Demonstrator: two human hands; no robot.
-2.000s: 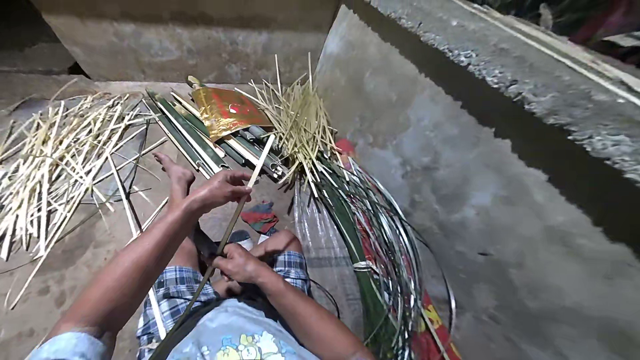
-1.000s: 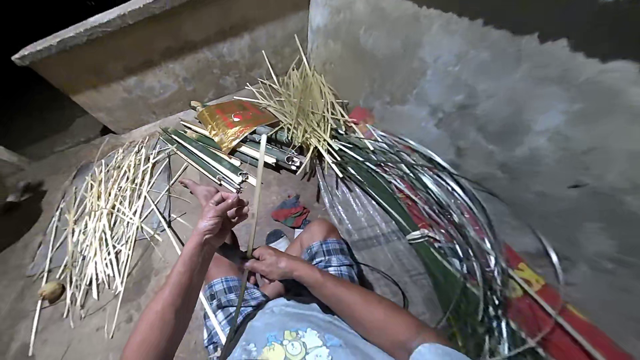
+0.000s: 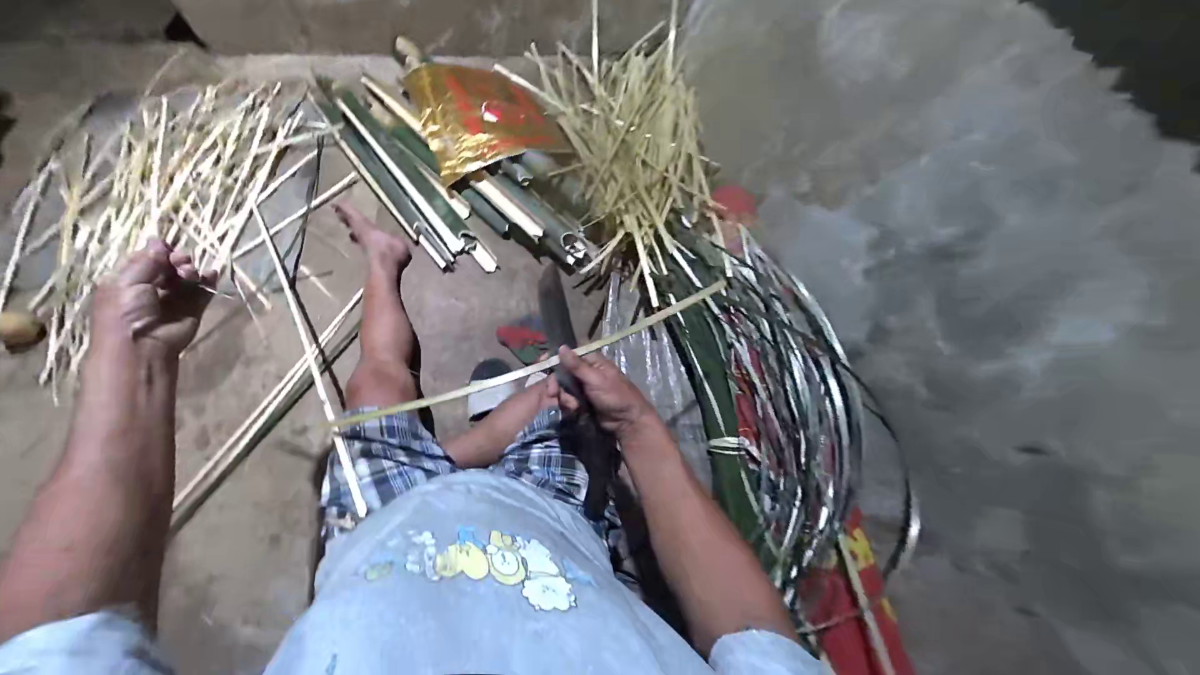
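In the head view my right hand (image 3: 605, 389) holds a dark-bladed knife (image 3: 556, 309) and a thin bamboo strip (image 3: 441, 397), which crosses over my thighs. My left hand (image 3: 155, 291) is raised at the left with its fingers curled, over the edge of a pile of pale bamboo strips (image 3: 216, 178); whether anything thin is in it cannot be told. Split green bamboo pieces (image 3: 403, 178) lie beyond my bare foot, partly under a gold and red foil sheet (image 3: 483, 112). A bundle of thin pale sticks (image 3: 637, 141) rests to their right.
Long dark green and shiny strips (image 3: 797, 403), tied in a bundle, curve along the right beside a concrete wall (image 3: 994, 328). A red cloth with yellow marks (image 3: 858, 600) lies under them. Long bamboo lengths (image 3: 272, 412) lie at my left; a small brown roundish object (image 3: 19, 328) is at the far left.
My left hand has moved away to the left, from near the strip to beside the pale pile. The strip in my right hand was upright and now lies crosswise. The knife blade now shows plainly.
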